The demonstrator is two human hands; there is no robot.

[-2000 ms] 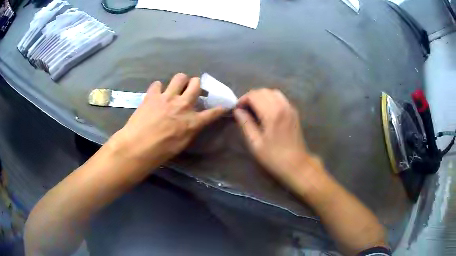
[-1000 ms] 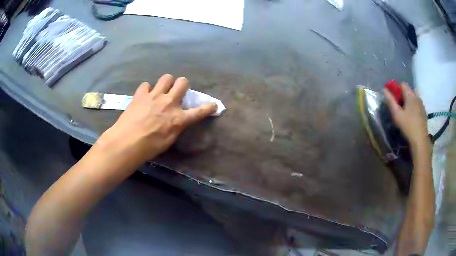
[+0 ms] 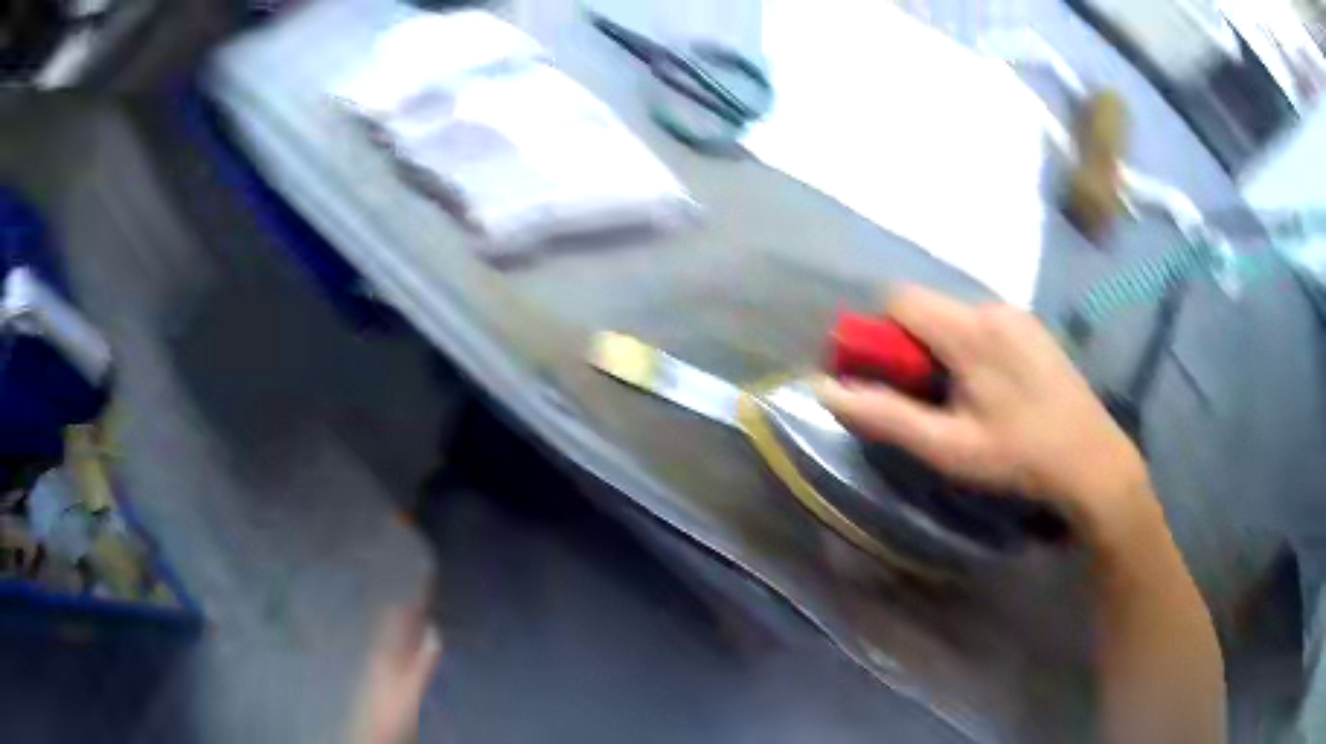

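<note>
The view is blurred. My right hand point(image 3: 1003, 414) is shut on the red handle of the electric iron point(image 3: 829, 480). The iron lies over the pointed end of the pressing template, hiding that end and any cloth there. The template point(image 3: 691, 388) shows its silver strip and yellowish wrapped end left of the iron. My left hand point(image 3: 400, 669) is a small blur at the lower left, off the table; its fingers are unclear. A stack of folded white-grey strips point(image 3: 538, 138) lies at the upper left of the table.
Green-handled scissors point(image 3: 713, 95) lie between the stack and a large white sheet point(image 3: 902, 146). A brown block point(image 3: 1098, 160) lies on white strips at the upper right, near a green coiled cord point(image 3: 1142, 284). A blue bin point(image 3: 102, 603) with scraps stands at lower left.
The view has swung left. My right hand has brought the iron from the right side onto the template. My left hand has let go of the white piece and moved off the table.
</note>
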